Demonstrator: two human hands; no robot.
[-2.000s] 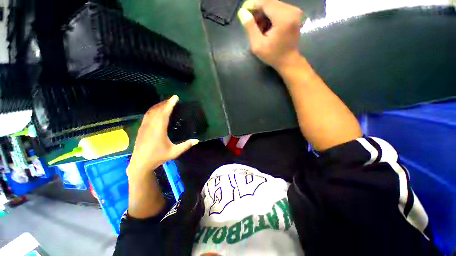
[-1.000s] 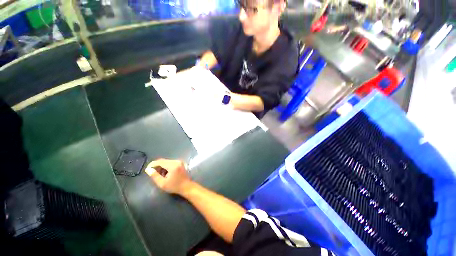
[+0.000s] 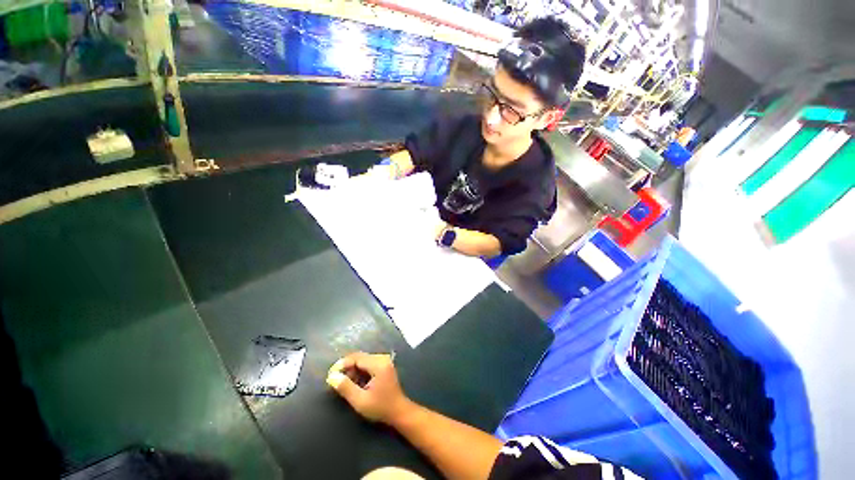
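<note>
A black plastic cover (image 3: pixel 272 366) lies flat on the dark green bench (image 3: pixel 112 309), close to the seam between the mats. My right hand (image 3: pixel 372 386) is on the bench just right of the cover, not touching it. Its fingers are curled in, a pale yellow cot is on a fingertip, and nothing shows in its grip. My left hand is out of the picture. The dark top of a stack of covers (image 3: pixel 122 464) is cut off by the bottom left edge.
A large white sheet (image 3: pixel 403 267) lies before a seated person (image 3: pixel 483 187) in glasses. A small white and black object (image 3: pixel 322 176) is at its far corner. A deep blue tote (image 3: pixel 572 417) filled with black covers (image 3: pixel 703 375) stands at the right. A rail runs along the back.
The view has tilted up slightly; the stacks have mostly left the picture. The person's head has come fully into view. My right hand remains curled beside the cover. My left hand, seen two seconds ago, is gone.
</note>
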